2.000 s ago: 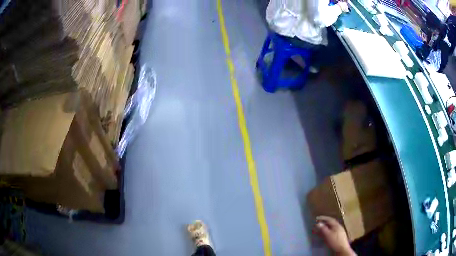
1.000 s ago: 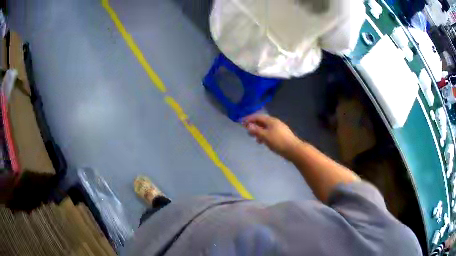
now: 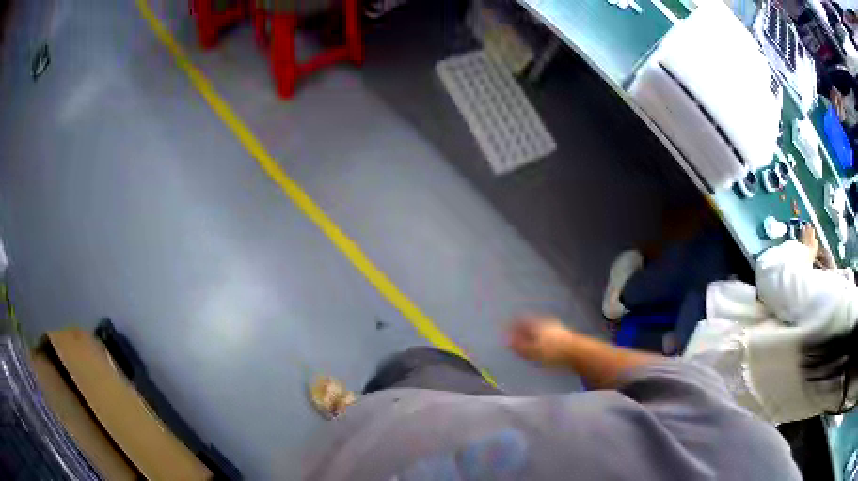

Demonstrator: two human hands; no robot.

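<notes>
My right hand (image 3: 538,338) is blurred, low on the right side of the view, above the grey-blue floor. No object shows in it, and the blur hides whether its fingers are apart. My left hand is not in view. Beneath my hand, a yellow line (image 3: 299,194) runs diagonally across the floor. My grey shirt fills the bottom of the view, with one light shoe (image 3: 330,396) showing beside it.
A seated person in white (image 3: 753,348) is close on my right, at a green bench (image 3: 743,218) holding a large white box (image 3: 720,85). Red stools (image 3: 315,42) stand ahead. A white grid panel (image 3: 496,111) lies under the bench. Brown cardboard (image 3: 122,404) is lower left.
The view has moved along the aisle. The blue stool and seated person now appear lower right, and the red stools and white grid panel have come into view. The under-bench cartons have left view.
</notes>
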